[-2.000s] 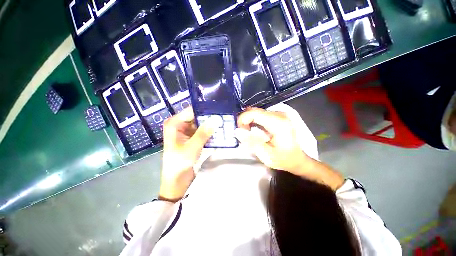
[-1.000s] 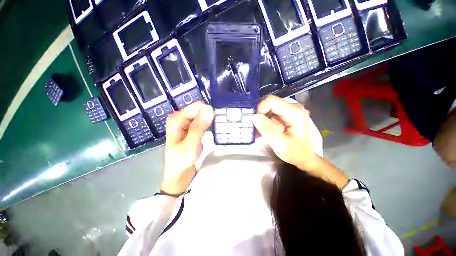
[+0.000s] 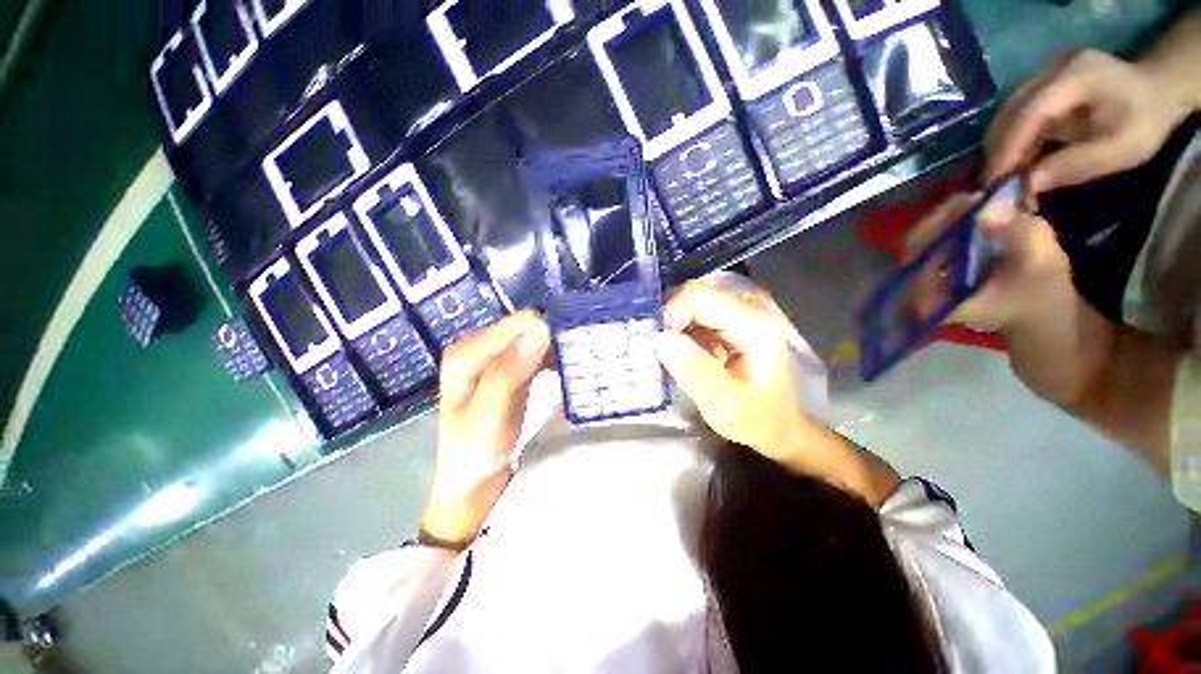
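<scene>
A dark blue front housing (image 3: 603, 296) is held upright in front of my chest, its back side facing me. Its window is open and the pale back of a keypad (image 3: 613, 369) shows in the lower part. My left hand (image 3: 494, 395) grips the lower left edge with thumb and fingers. My right hand (image 3: 738, 356) grips the lower right edge. The black blister tray (image 3: 494, 184) lies beyond the housing, with several white-bordered housings in its pockets, keypads fitted in the near row.
A stack of keypads (image 3: 141, 313) and a keypad (image 3: 239, 349) lie on the green table (image 3: 99, 435) left of the tray. At right, another person's hands (image 3: 1054, 224) hold a dark housing (image 3: 922, 296). Red stool parts (image 3: 896, 217) show behind them.
The other person's hands with a housing have come into view at right. My hands still hold the housing by its lower edges; it sits slightly lower in view.
</scene>
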